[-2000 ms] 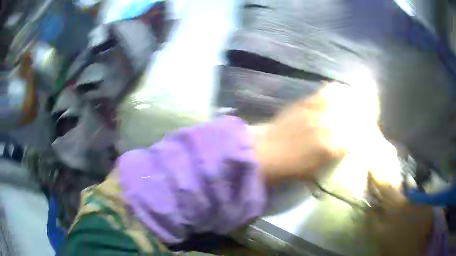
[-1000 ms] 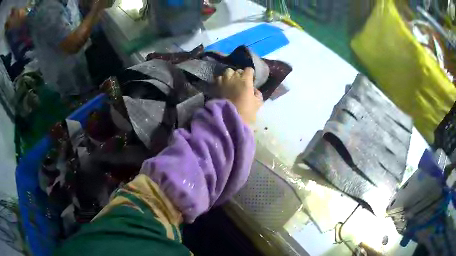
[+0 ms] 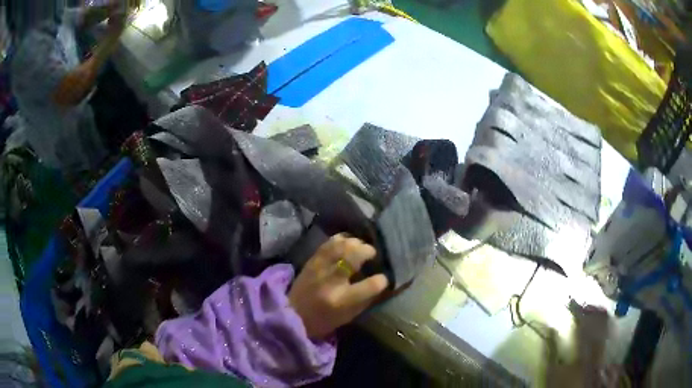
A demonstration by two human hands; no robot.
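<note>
My left hand (image 3: 339, 284), in a lilac sleeve, has its fingers closed on a grey band (image 3: 406, 231) at the table's front edge. The band bends and twists, with dark parts beside the overlapped row of grey bands (image 3: 535, 167) on the white table. A loose pile of grey and plaid pieces (image 3: 186, 193) lies at the left, partly in a blue crate (image 3: 38, 307). My right hand (image 3: 580, 341) is blurred near the lower right, by the sewing machine (image 3: 645, 254); its fingers cannot be made out.
Blue strips (image 3: 326, 61) lie on the white table (image 3: 432, 68) at the back. A thin bent wire (image 3: 518, 303) stands near the machine. A yellow sack (image 3: 577, 64) is beyond the table at the upper right. Another person (image 3: 64, 98) is at the upper left.
My left hand has moved from the back of the pile towards the table's front edge, drawing grey bands with it. My right hand now shows, blurred, at the lower right.
</note>
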